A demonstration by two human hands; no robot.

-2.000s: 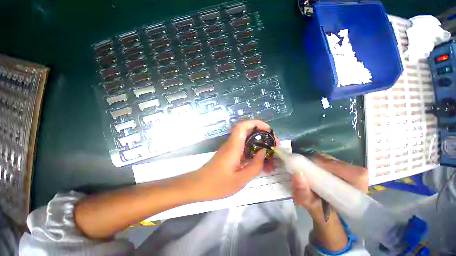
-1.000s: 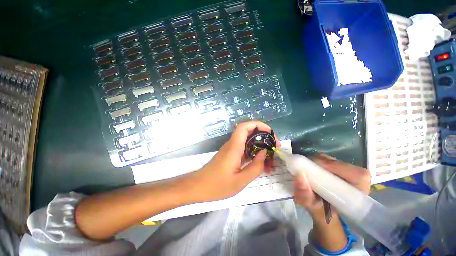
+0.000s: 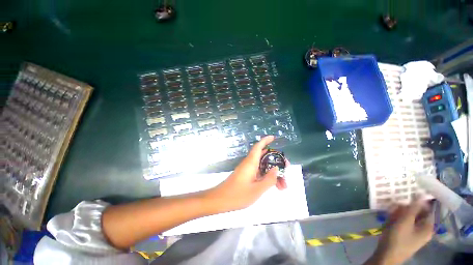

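Note:
My left hand [image 3: 249,181] holds a round unit [image 3: 273,162] with a dark ring-shaped body, above the upper part of a white paper sheet [image 3: 290,199]. My right hand [image 3: 407,227] is blurred at the lower right, away from the unit. The translucent white syringe [image 3: 446,196] lies slanted beside its fingers; whether they touch cannot be told. What the right fingers hold is not clear. A clear blister tray [image 3: 207,98] with rows of small dark and pale parts lies ahead of the left hand, partly washed out by glare.
A blue bin [image 3: 363,93] holds white scraps. Round units [image 3: 314,57] stand behind it; others [image 3: 164,13] lie at the far side. A white sheet with tan rectangles [image 3: 384,155], a crumpled white cloth [image 3: 421,75] and a blue switch box [image 3: 441,121] are right. A second tray [image 3: 41,119] is left.
My right hand and the syringe have moved away from the round unit to the lower right. My left hand still holds the unit. The view has shifted, showing more of the bench's far side.

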